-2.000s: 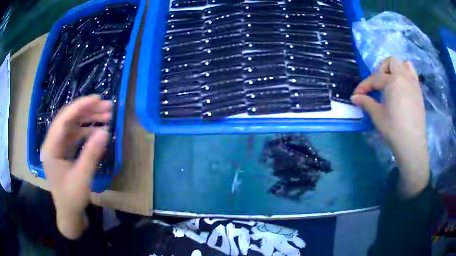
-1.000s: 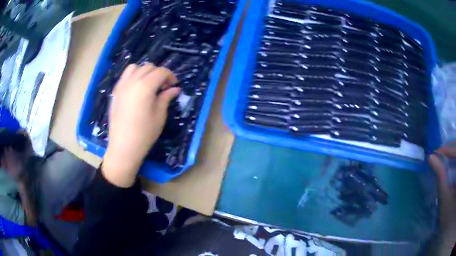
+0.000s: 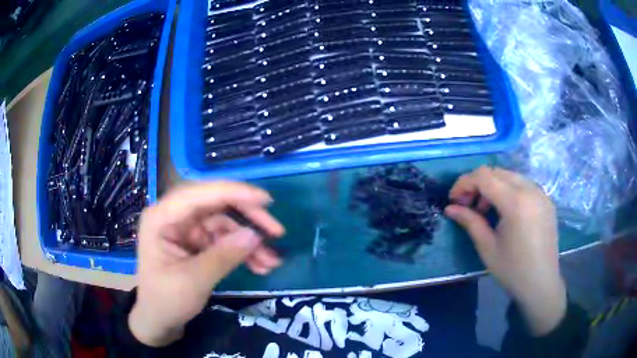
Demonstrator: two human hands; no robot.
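My left hand (image 3: 199, 252) is above the bench's front left part, blurred, with a slim black housing (image 3: 246, 222) between thumb and fingers. My right hand (image 3: 513, 227) is at the right edge of a loose heap of tiny black pieces (image 3: 398, 210), thumb and index fingertips close together; whether a piece is between them cannot be told. Black housings lie in columns in the wide blue tray (image 3: 349, 155), with white liner (image 3: 468, 125) bare at its lower right. Jumbled black housings (image 3: 105, 133) fill the narrower blue tray (image 3: 94, 261) at left.
Tan cardboard (image 3: 26, 140) lies under the left tray. A crinkled clear plastic bag (image 3: 559, 119) lies right of the wide tray. A white sheet (image 3: 10, 210) is at the far left edge. Part of another blue tray (image 3: 620, 17) shows at the upper right.
My left hand has left the loose-parts tray with a housing and moved right over the green bench. My right hand has come to the heap. The view has swung back to the right.
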